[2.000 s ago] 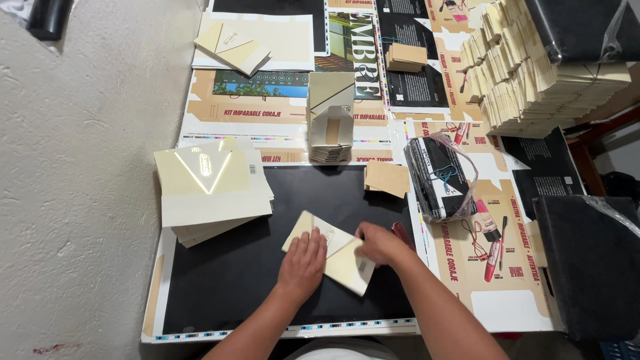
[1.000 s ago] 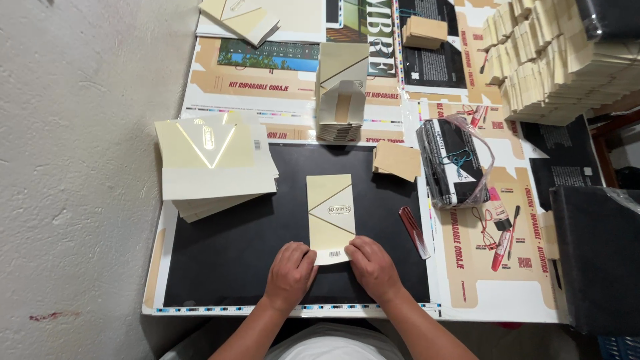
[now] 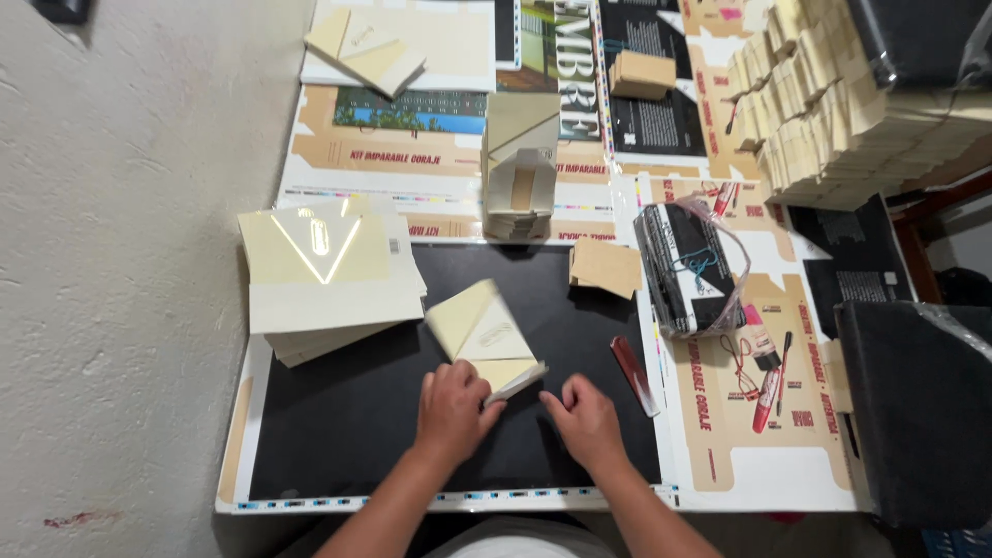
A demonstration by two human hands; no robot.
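A cream folded paper piece (image 3: 490, 333) with a triangular flap design lies tilted on the black sheet (image 3: 349, 434). My left hand (image 3: 456, 403) pinches its near edge between thumb and fingers; that edge is partly raised. My right hand (image 3: 581, 415) is just right of the piece, apart from it, thumb and index finger close together with no object visible between them. Right of that hand lies a dark red, narrow tool (image 3: 634, 376) with a pale end. A stack of larger cream printed sheets (image 3: 329, 271) is at the left, and small tan cards (image 3: 606, 267) are at the upper right of the black sheet.
Beyond the black sheet stands a stack of folded cream pieces (image 3: 521, 167); another piece (image 3: 366, 50) lies farther left. A plastic-wrapped black bundle (image 3: 686, 267), more tan cards (image 3: 643, 75), tall cream stacks (image 3: 837, 116) and a black block (image 3: 914, 403) are at right. A wall (image 3: 132, 271) borders the left.
The cream piece stood upright to my view between both hands a second ago; now it is tilted and farther forward. My right hand has let go of it and moved right.
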